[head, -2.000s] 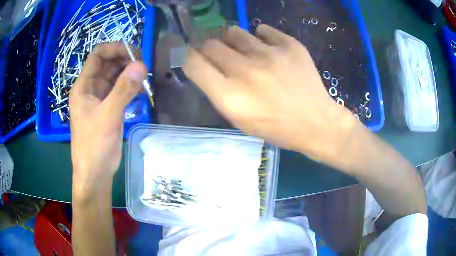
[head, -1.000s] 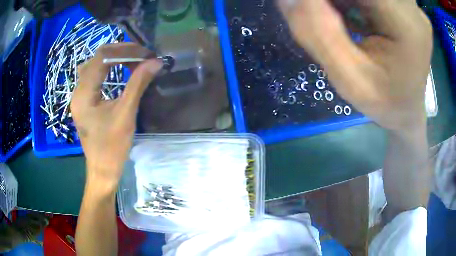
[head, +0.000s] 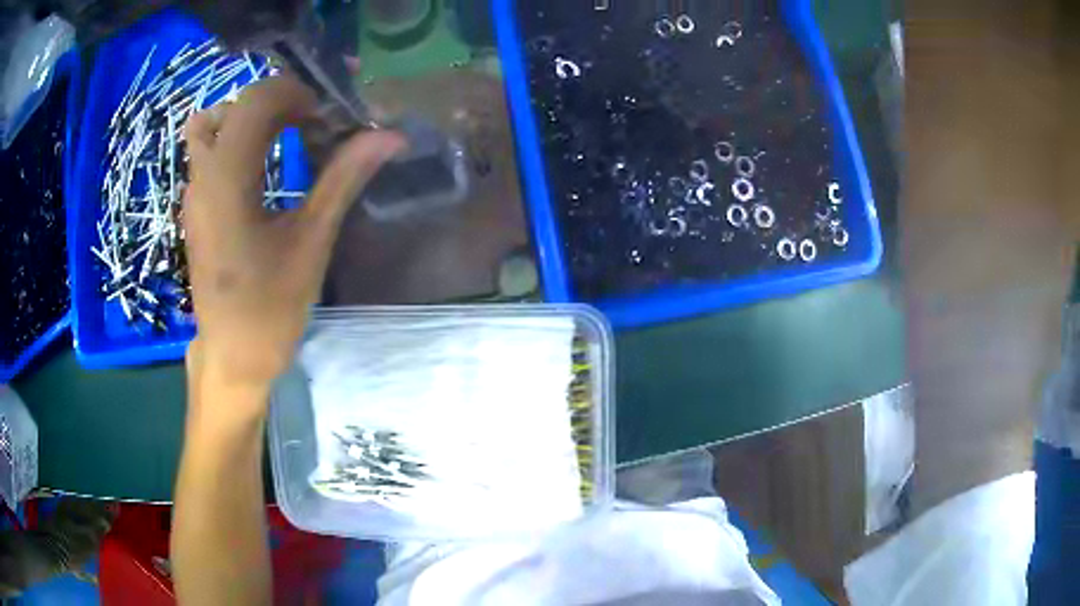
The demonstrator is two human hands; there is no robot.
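Note:
My left hand (head: pixel 255 225) is blurred beside the press, thumb and forefinger tips close to the press ram (head: pixel 326 83) and the block-like press fixture (head: pixel 415 178). I cannot tell whether a rod is between the fingers. My right hand is out of the picture; only the raised forearm shows at the right. The blue rod tray (head: pixel 130 355) at the left holds jumbled white rods (head: pixel 148 166). The blue ring tray (head: pixel 699 302) at the right holds scattered shiny rings (head: pixel 743 189).
A clear plastic box (head: pixel 604 414) lies nearest my body, with a white layer, a pile of rods (head: pixel 373 462) and yellow ends along its right side. The green press base (head: pixel 409 47) stands behind the brownish plate (head: pixel 403 266). Another dark tray (head: pixel 36 225) is far left.
My right hand has gone from near the press, over the ring tray and up out of the picture. My left hand has brought the rod to the fixture; the rod no longer shows clearly.

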